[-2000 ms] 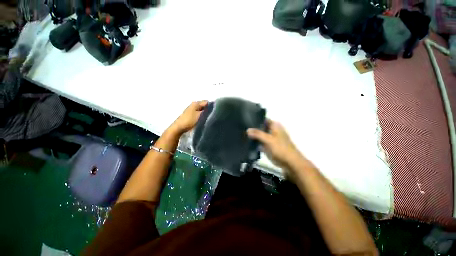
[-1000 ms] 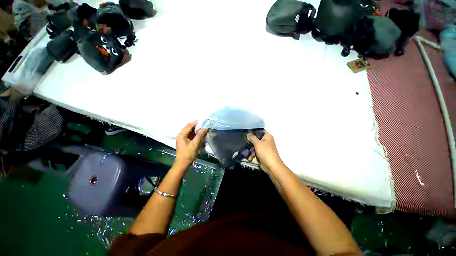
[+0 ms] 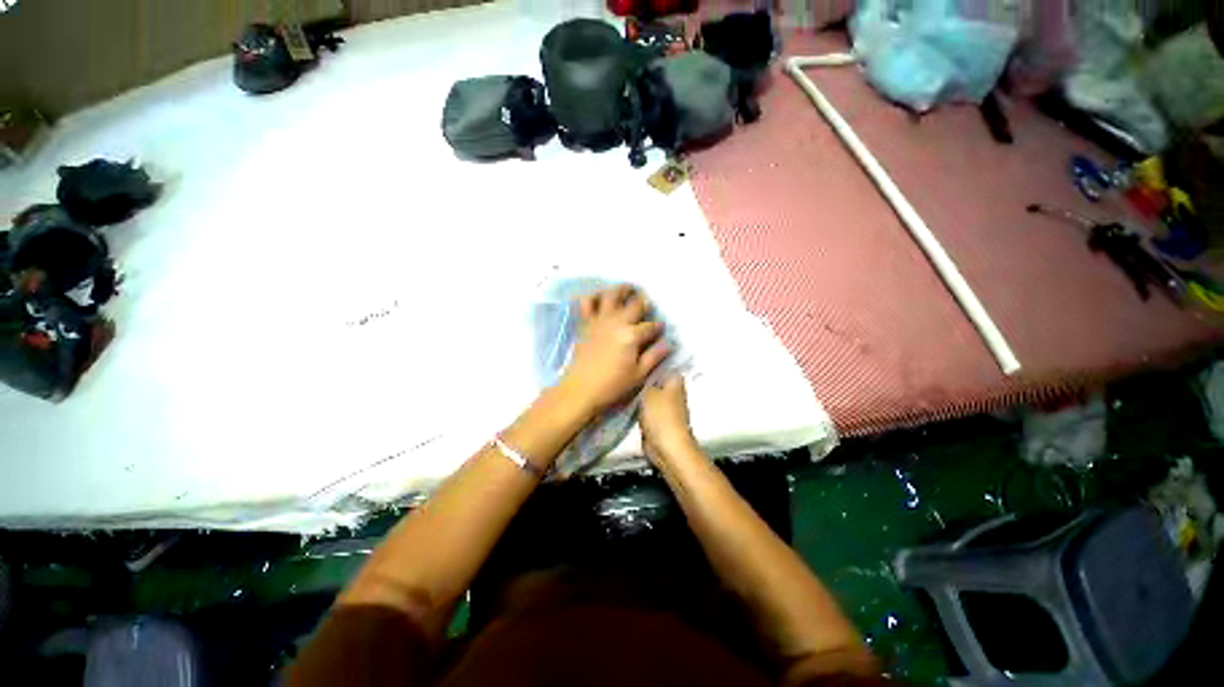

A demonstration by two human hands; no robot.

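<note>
A clear plastic bag [image 3: 554, 326] lies near the front edge of the white cloth, misty blue-grey, with little of its contents visible. My left hand [image 3: 615, 352], with a bracelet at the wrist, is on top of the bag, its bent fingers gripping the film. My right hand [image 3: 665, 413] is close beside it, holding the bag's near right side; its fingertips are partly hidden. The bag's lower part is covered by my left hand and forearm.
Grey-black pouches [image 3: 587, 81] cluster behind the bag, with a tan tag [image 3: 669, 175]; more pouches [image 3: 54, 255] lie far left. A white strip [image 3: 913, 215] crosses the red striped cloth [image 3: 805, 269]. Hand tools [image 3: 1134, 255] and pale blue bags [image 3: 933, 51] are right. Grey stool [image 3: 1128, 591] below right.
The view has turned right. The dark pouch seen in my hands earlier is now hardly visible, under bag film and my hands. My left hand has moved over the bag, close to my right.
</note>
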